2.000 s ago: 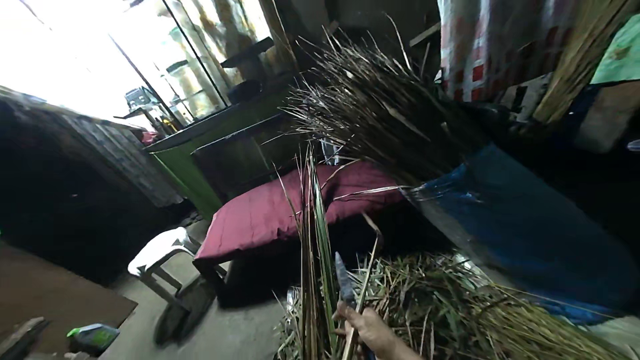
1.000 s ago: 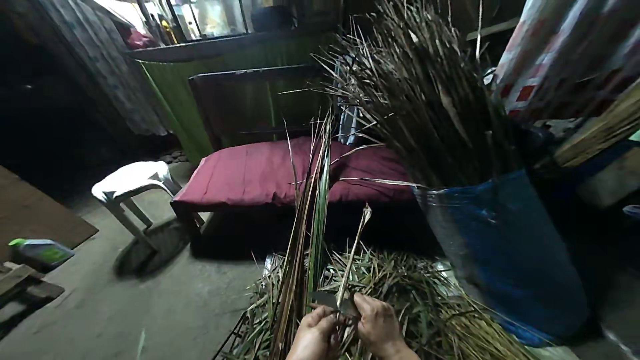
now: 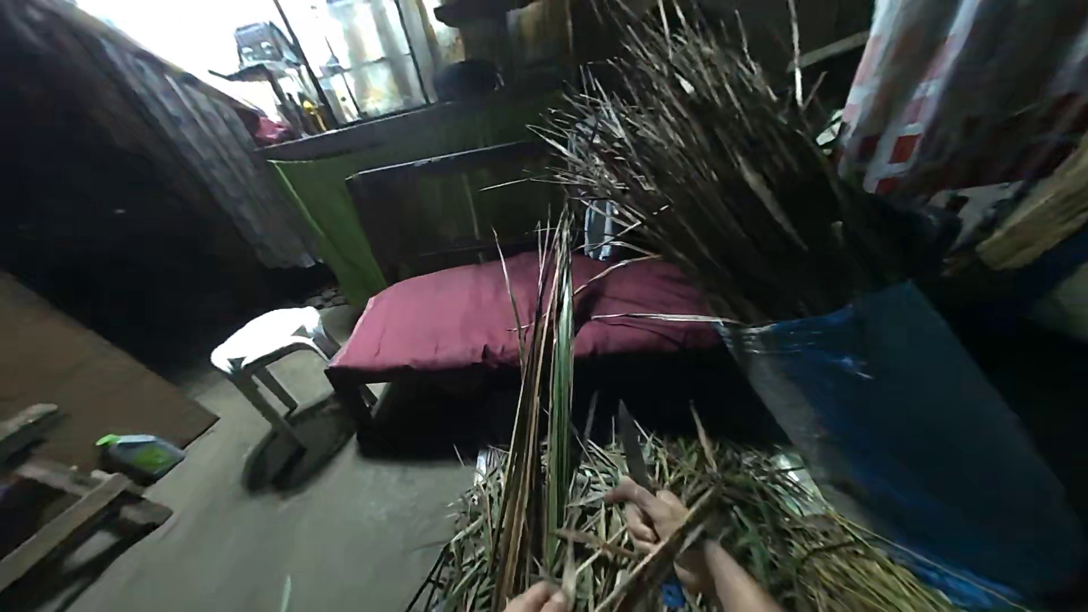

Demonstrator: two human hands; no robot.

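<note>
My right hand [image 3: 659, 518] is closed around a knife [image 3: 633, 446], its blade pointing up and away. A brown dry leaf strip [image 3: 659, 557] crosses in front of that wrist. At the bottom edge my left hand [image 3: 540, 597] shows only in part, its fingers pinching a thin pale strip end. Beside it stands an upright bunch of long green and brown leaf strips [image 3: 544, 408]. Under both hands lies a heap of cut leaf scraps [image 3: 748, 501].
Right of the heap leans a blue plastic sack [image 3: 901, 425] full of dark dry stalks [image 3: 722, 170]. Behind is a bench with a maroon cushion [image 3: 442, 314]. A white plastic stool [image 3: 276, 336], a plastic jug [image 3: 140, 455] and a wooden frame [image 3: 76, 527] stand at left.
My hands were together at a pale strip one second ago; now they are apart, the left lower at the bottom edge. The knife blade now points up. The view has tilted.
</note>
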